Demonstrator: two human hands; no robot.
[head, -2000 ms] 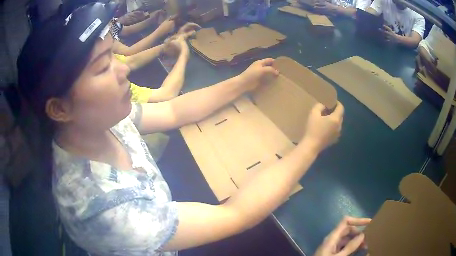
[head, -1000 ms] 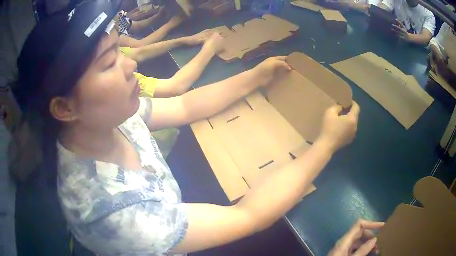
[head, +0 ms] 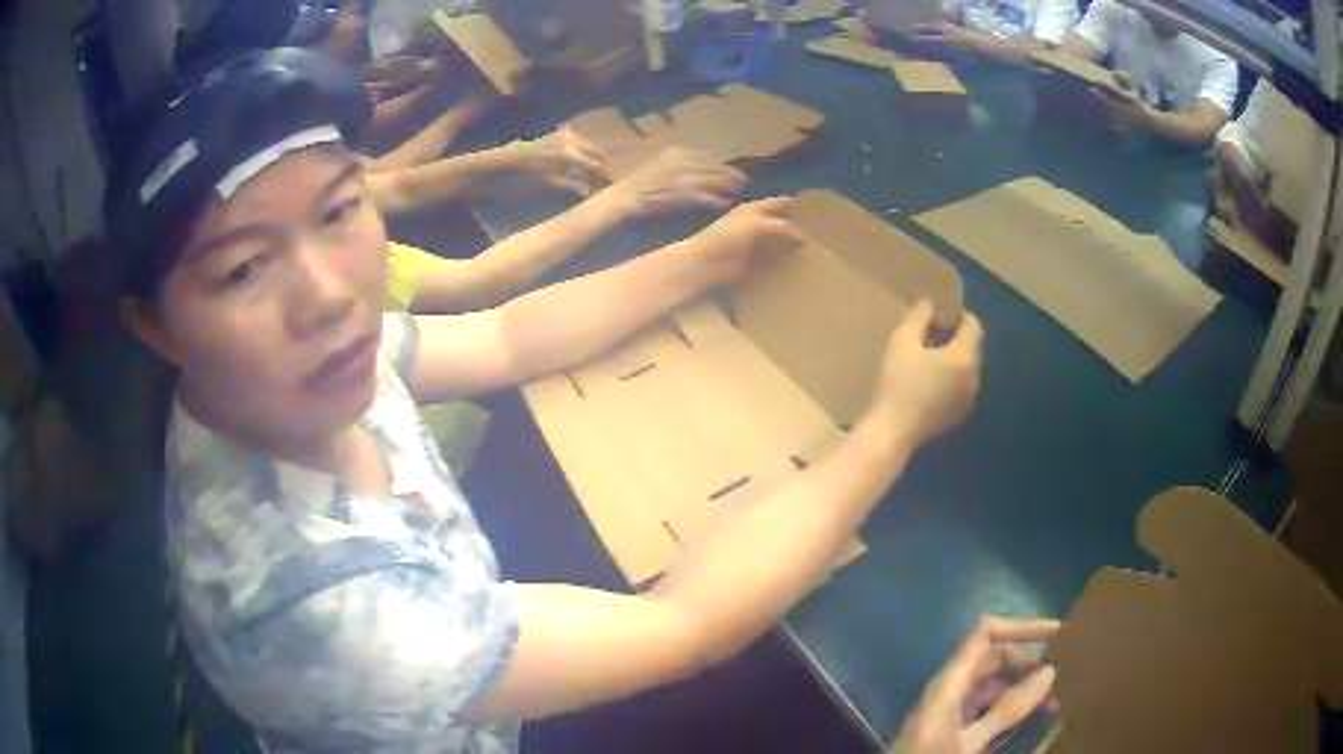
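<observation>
My left hand [head: 980, 689] is at the bottom edge, right of centre, partly cut off. Its fingertips meet the left edge of a brown part-folded mailer box [head: 1193, 656], which is cut off by the lower right edge; the tips are partly hidden there. The box shows an upright panel with a rounded flap on top. My right hand is out of the picture.
A person [head: 309, 295] at left faces the camera, holding a slotted box blank [head: 670, 435] with its lid panel [head: 825, 317] raised. A flat cardboard sheet [head: 1083, 273] lies on the green table [head: 1016, 486]. Stacked blanks [head: 707, 130] and other workers are beyond.
The person at left has turned their head from the table toward the camera. Another worker's hands have shifted at the stacked blanks. The view has shifted slightly; my left hand stays at the box's edge.
</observation>
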